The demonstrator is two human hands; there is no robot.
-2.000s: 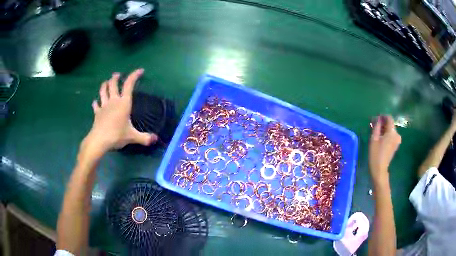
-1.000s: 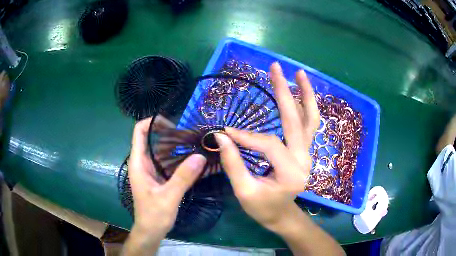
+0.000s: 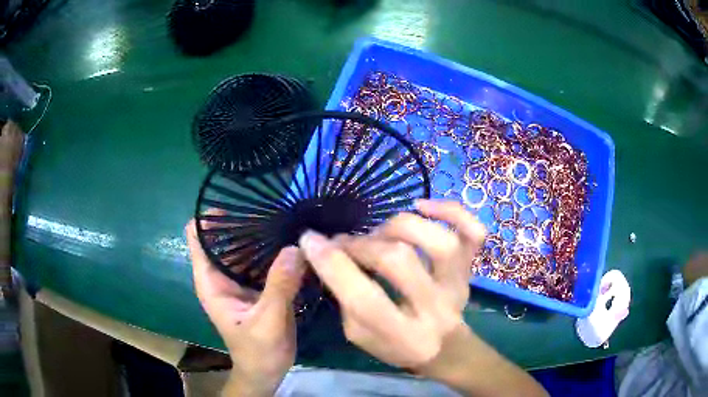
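Observation:
A black round fan grille (image 3: pixel 365 159) is held up close in front of me, tilted, partly over the blue tray (image 3: pixel 473 70). My left hand (image 3: pixel 252 302) grips its lower left rim, thumb near the centre. My right hand (image 3: pixel 404 287) presses thumb and fingers at the grille's centre. No ring shows there; the fingers cover part of the hub. Copper-coloured rings (image 3: pixel 543 170) lie loose in the tray. A stack of black grilles (image 3: pixel 241 116) sits on the green bench left of the tray, partly behind the held grille.
A white plastic part (image 3: pixel 604 310) lies by the tray's lower right corner, and a loose ring (image 3: pixel 515 312) lies below the tray. Another black grille pile (image 3: pixel 209 23) stands at the back left. A person's sleeve (image 3: pixel 689 326) shows at the right edge.
Both hands were apart two seconds ago and came together on a grille. Since one second ago the grille has tilted, and the copper ring seen at its centre no longer shows.

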